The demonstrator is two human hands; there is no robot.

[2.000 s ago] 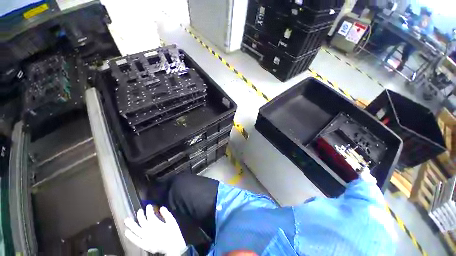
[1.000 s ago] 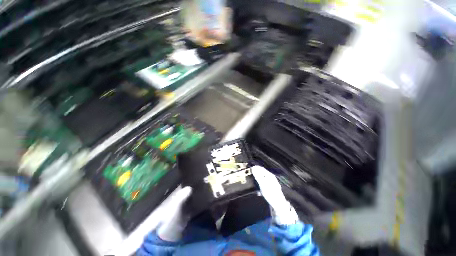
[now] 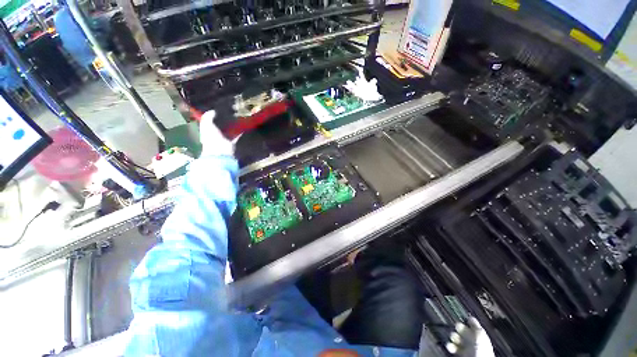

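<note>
Two green circuit boards (image 3: pixel 322 186) lie side by side in a flat black carrier (image 3: pixel 307 240) on the conveyor. My left hand (image 3: pixel 215 134), in a white glove, reaches over the near side of the carrier and grips the left end of a red-sided tray (image 3: pixel 260 118) beyond the far rail. Pale small parts (image 3: pixel 255 103) show at the tray's back edge. My right hand (image 3: pixel 472 339), gloved, is low at the bottom edge, partly cut off, beside the black tote; what its fingers hold, if anything, cannot be told.
Silver conveyor rails (image 3: pixel 377 213) run on both sides of the carrier. Black pallet covers (image 3: pixel 559 230) are stacked at right. A sample board (image 3: pixel 339 104) with white gloves lies beyond the far rail. A control button box (image 3: pixel 172 162) and pink fan (image 3: pixel 64 155) are at left.
The view has swung from the totes to the conveyor. My left hand has moved out over the far rail to the red-sided tray. My right hand has left the pale-parts tray and dropped low right.
</note>
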